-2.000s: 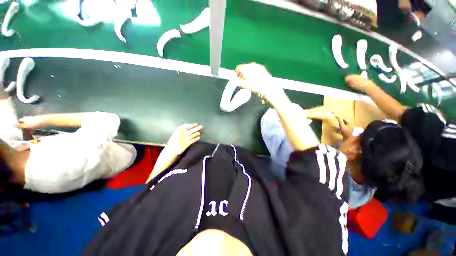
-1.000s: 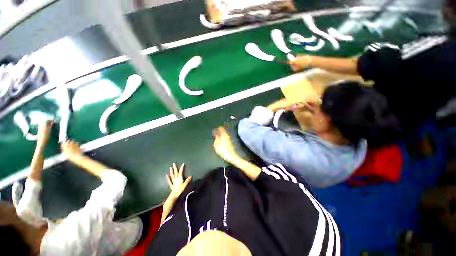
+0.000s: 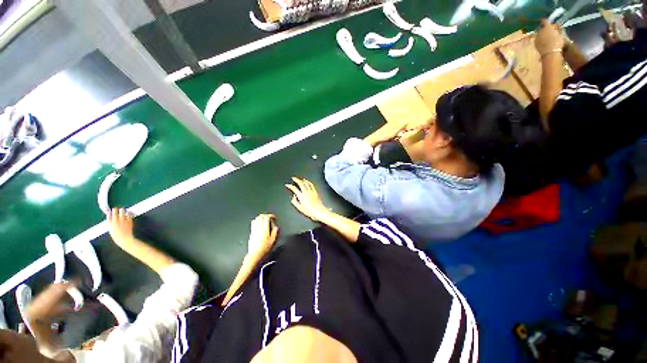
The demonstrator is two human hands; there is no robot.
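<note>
My left hand (image 3: 263, 232) rests at the near edge of the dark green bench (image 3: 206, 223), its fingers curled, with no part visible in it. My right hand (image 3: 306, 198) is over the bench to its right, palm down, empty, fingers apart. A tiny white speck (image 3: 314, 157) lies on the bench beyond my right hand. Beyond the bench, a white curved housing (image 3: 220, 99) lies on the bright green belt (image 3: 284, 106). Another white housing (image 3: 108, 191) lies near the belt's white rail, by the left neighbour's hand.
A neighbour in a light blue sleeve (image 3: 355, 181) works close on my right beside cardboard sheets (image 3: 454, 81). A neighbour in white (image 3: 145, 326) sits on my left with several housings. A grey post (image 3: 170, 92) slants over the belt. More housings (image 3: 349, 46) lie farther along the belt.
The view has turned. Two seconds ago my right hand was at the rail above a white housing; now it is lower and empty. My left fingers, spread one second ago, are now curled.
</note>
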